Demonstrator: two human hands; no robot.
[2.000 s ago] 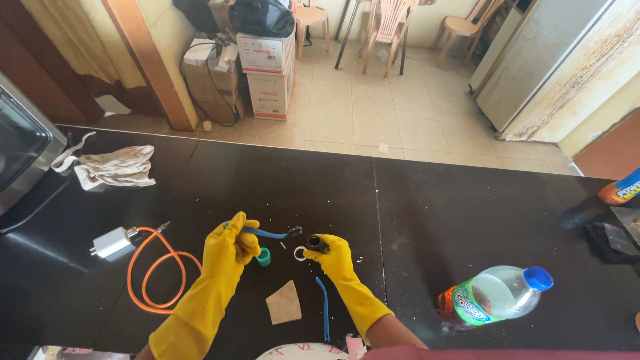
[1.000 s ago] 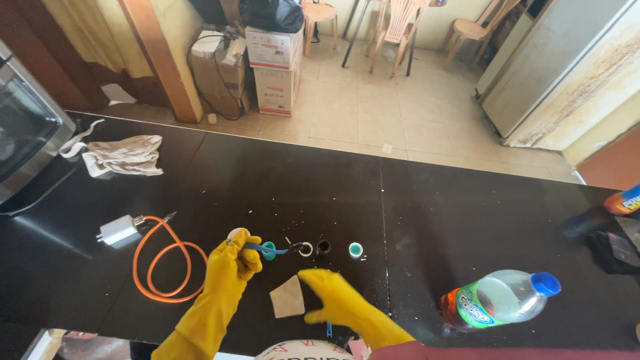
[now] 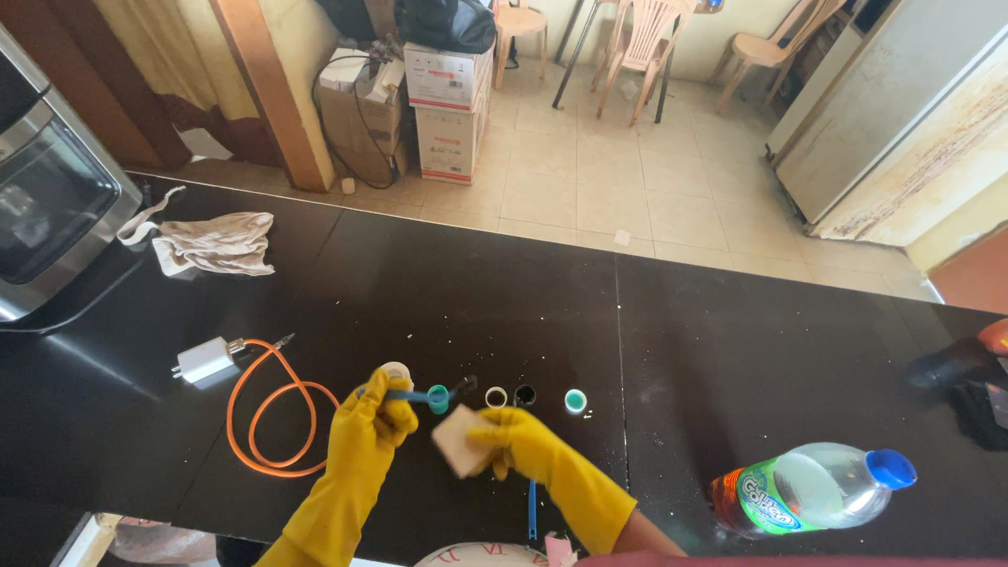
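Observation:
My left hand (image 3: 386, 409), in a yellow rubber glove, grips a blue plastic-handled tool (image 3: 409, 396) whose dark tip points right. In my right hand (image 3: 502, 442), gloved alike, is a tan square piece (image 3: 457, 443), blurred, just below that tip. A small teal cap (image 3: 439, 400) sits behind the blue handle. Beyond my right hand stand a white-rimmed ring or cap (image 3: 496, 397), a small black container (image 3: 524, 395) and a white cap with a teal inside (image 3: 576, 402). A white round item (image 3: 396, 372) shows partly behind my left hand. Another blue stick (image 3: 532, 510) lies near my right wrist.
A white charger (image 3: 206, 361) with an orange cable (image 3: 231, 425) lies at left, beneath a crumpled cloth (image 3: 224, 242) and an oven-like appliance (image 3: 59, 197). A plastic bottle (image 3: 811, 487) with a blue cap lies at right. Small white crumbs dot the black tabletop (image 3: 472, 276).
My right hand held a black container two seconds ago; that container now stands on the table. The tan piece, on the table in both earlier frames, is now lifted in my right hand.

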